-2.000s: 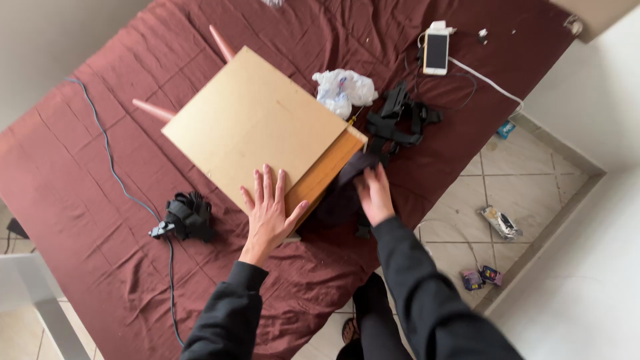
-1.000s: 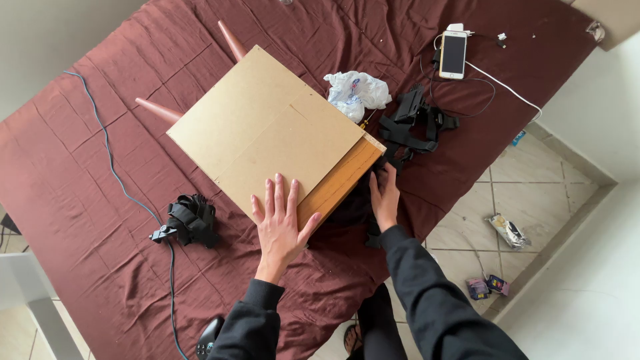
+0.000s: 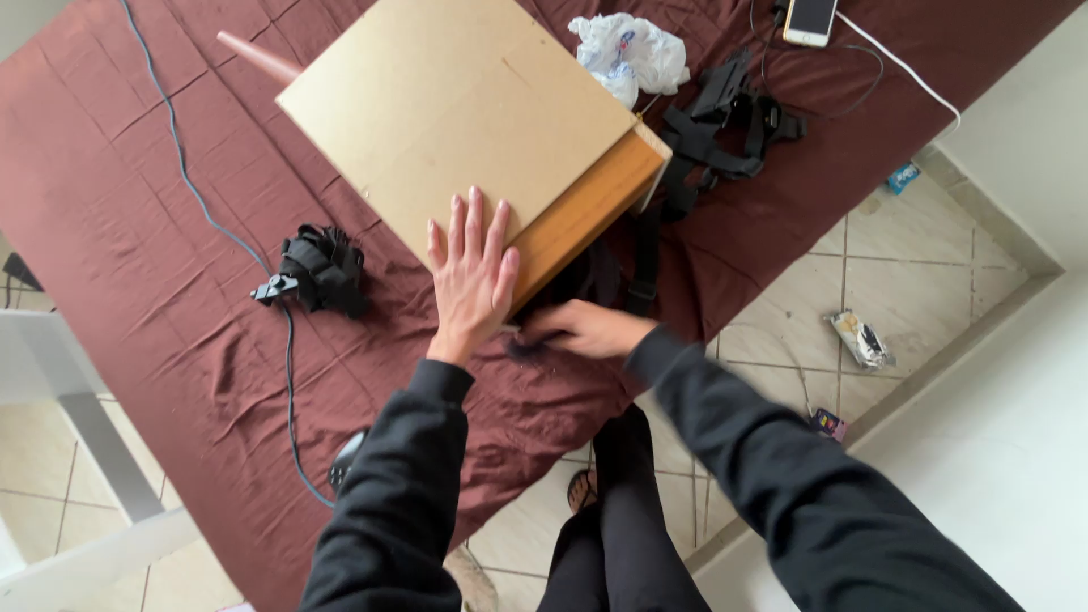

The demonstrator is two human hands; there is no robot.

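A small wooden cabinet or drawer unit (image 3: 459,110) with pink tapered legs lies on a dark red cloth, its flat tan panel facing up and an orange-brown wooden edge toward me. My left hand (image 3: 472,272) rests flat on the panel's near corner, fingers spread. Beside the cabinet's near corner, my right hand (image 3: 582,327) is blurred, its fingers closed on a dark, soft cloth (image 3: 531,347). Part of a dark fabric bundle (image 3: 591,276) shows under the wooden edge; the rest is hidden.
Black straps with buckles (image 3: 722,127), a crumpled white plastic bag (image 3: 633,55) and a phone (image 3: 809,21) lie beyond the cabinet. At left are a bundled black strap (image 3: 323,268) and a long cable (image 3: 174,127). A wrapper (image 3: 860,338) lies on the tiled floor.
My right hand has moved from the cabinet's right corner down along its edge toward its near corner. My left hand stays on the panel. The view has moved closer.
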